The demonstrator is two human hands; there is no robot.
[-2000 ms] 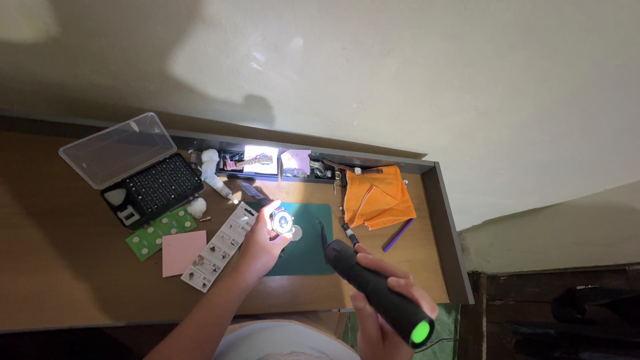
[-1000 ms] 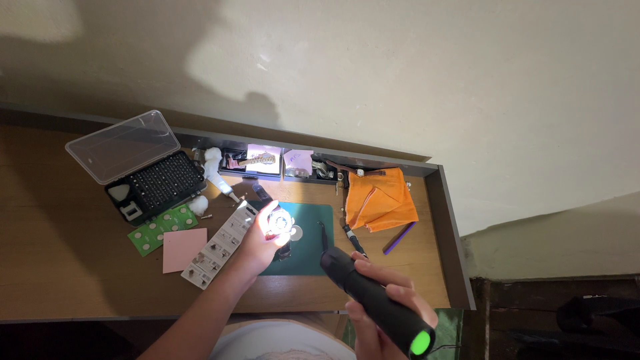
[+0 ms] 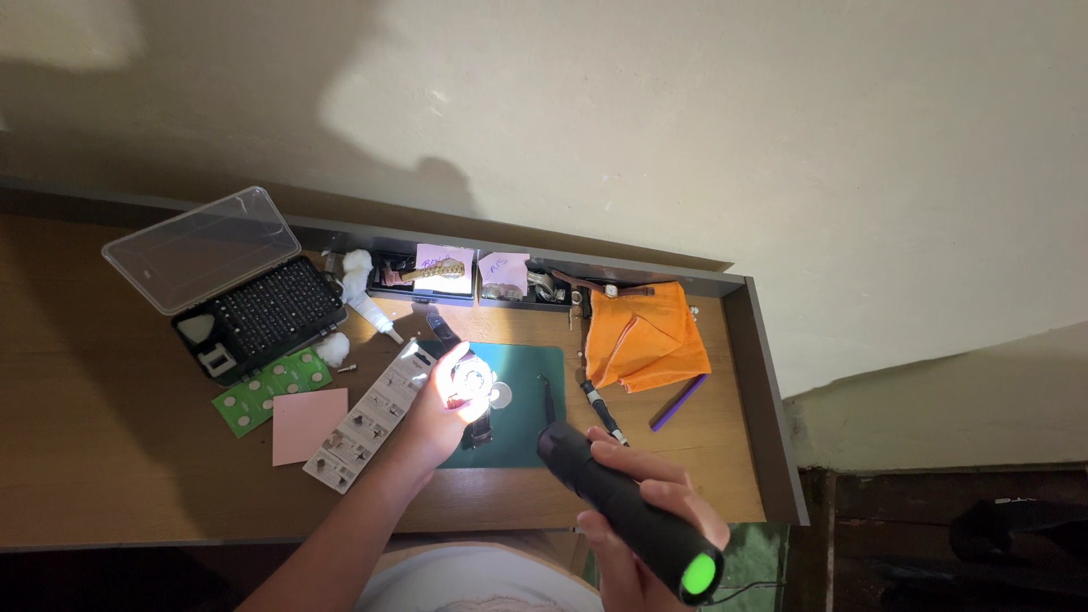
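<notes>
My left hand [image 3: 438, 421] holds a wristwatch [image 3: 472, 382] with a dark strap over the green mat [image 3: 527, 442]; glare washes out its case. My right hand [image 3: 650, 497] grips a black flashlight [image 3: 625, 501] with a green end cap, its beam falling on the watch. Beside the watch case lies a pale round disc [image 3: 501, 395], perhaps a case back. Dark tweezers or a similar thin tool [image 3: 546, 395] rest on the mat just beyond the flashlight's head.
At left lie an open bit case [image 3: 263, 310], green button-cell packs [image 3: 272, 391], pink notes [image 3: 310, 427], a printed card [image 3: 370, 416], a white tube [image 3: 370, 314] and cotton. Trays of watches [image 3: 425, 295] line the back. At right are an orange cloth [image 3: 650, 336], a black-and-white tool [image 3: 603, 412] and a purple stick [image 3: 680, 401].
The flashlight in my right hand has shifted slightly, and its head now hides more of the thin tool's near end. My left hand still holds the watch.
</notes>
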